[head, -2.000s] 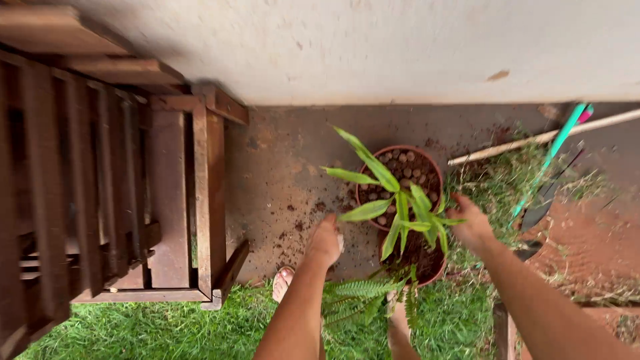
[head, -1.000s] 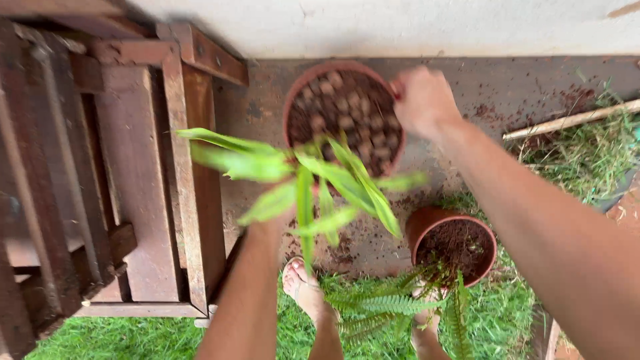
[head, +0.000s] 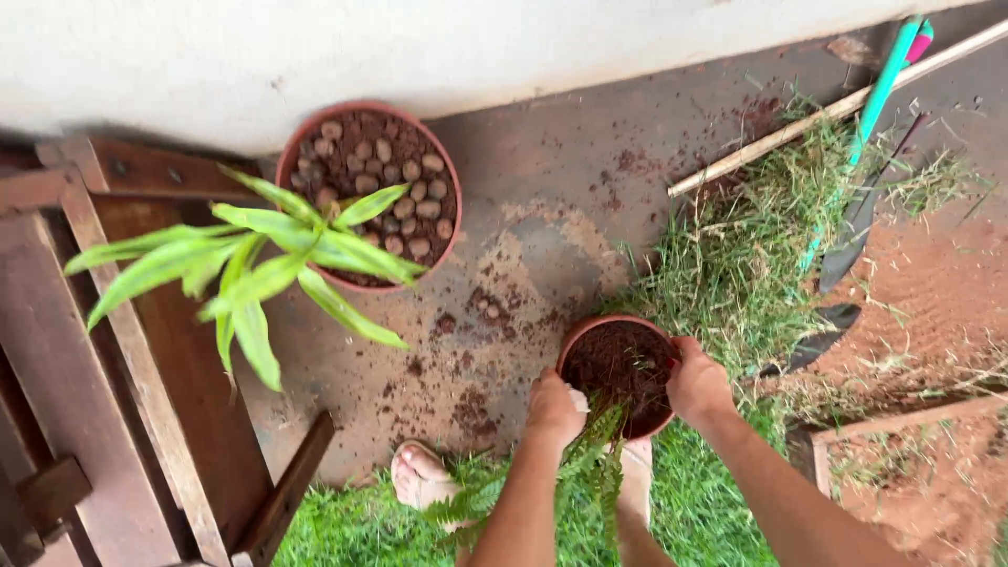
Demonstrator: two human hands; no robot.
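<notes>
Both my hands are on the smaller terracotta-colored pot (head: 622, 327), which holds dark soil and a fern (head: 602, 441) that hangs over its near edge. My left hand (head: 555, 409) grips the left side, with something white by its fingers. My right hand (head: 699, 384) holds the rim on the right side. Up and to the left, against the wall, stands the larger round pot (head: 450, 236) with soil, several round brown nuts or stones (head: 428, 209) and a leafy green plant (head: 276, 260) leaning left.
A wooden bench (head: 150, 315) stands at the left, beside the white wall (head: 512, 47). At the right lie a pale stick (head: 756, 153), a green handle (head: 878, 90), dark blades (head: 850, 236) and cut grass (head: 732, 236). Loose soil is scattered over the concrete (head: 535, 291); grass lies below.
My hands have left the larger pot, which now stands near the bench and wall, and have taken hold of the smaller fern pot. The view has shifted.
</notes>
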